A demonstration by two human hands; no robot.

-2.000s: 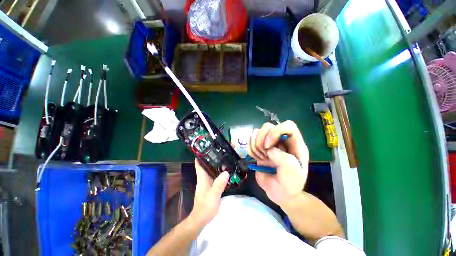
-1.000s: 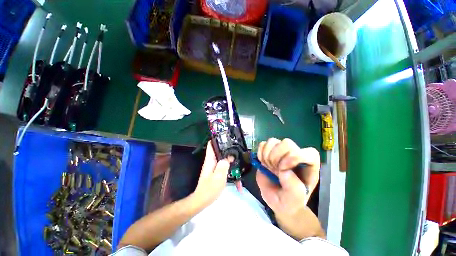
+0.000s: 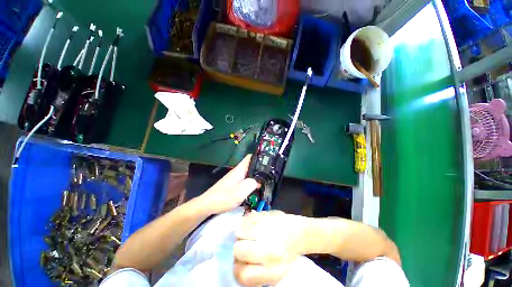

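Note:
A black lock panel housing (image 3: 276, 147) with its open back up shows red and green electronics. A white connector cable (image 3: 297, 109) runs up from it. My left hand (image 3: 230, 188) grips the housing's lower left side, thumb over the lower end. My right hand (image 3: 263, 244) is a fist below that end, closed on a blue-handled tool (image 3: 261, 206), of which only a small blue part shows; its tip is hidden. Black-and-yellow pliers (image 3: 236, 136) lie left of the housing, near a thin ring (image 3: 229, 118). Small silver pliers (image 3: 306, 131) lie to its right.
Several black housings (image 3: 90, 109) stand at left. A blue crate (image 3: 140, 185) of metal pieces is front left. White cloth (image 3: 179, 114), parts bins (image 3: 314, 45), a divided tray (image 3: 247, 53) and a grease bucket (image 3: 368, 47) are behind. A yellow-handled tool (image 3: 359, 151) lies right.
The housing has moved right and tilted, with its cable pointing up right. My right hand has moved left and down to the housing's lower end. The black-and-yellow pliers are now uncovered.

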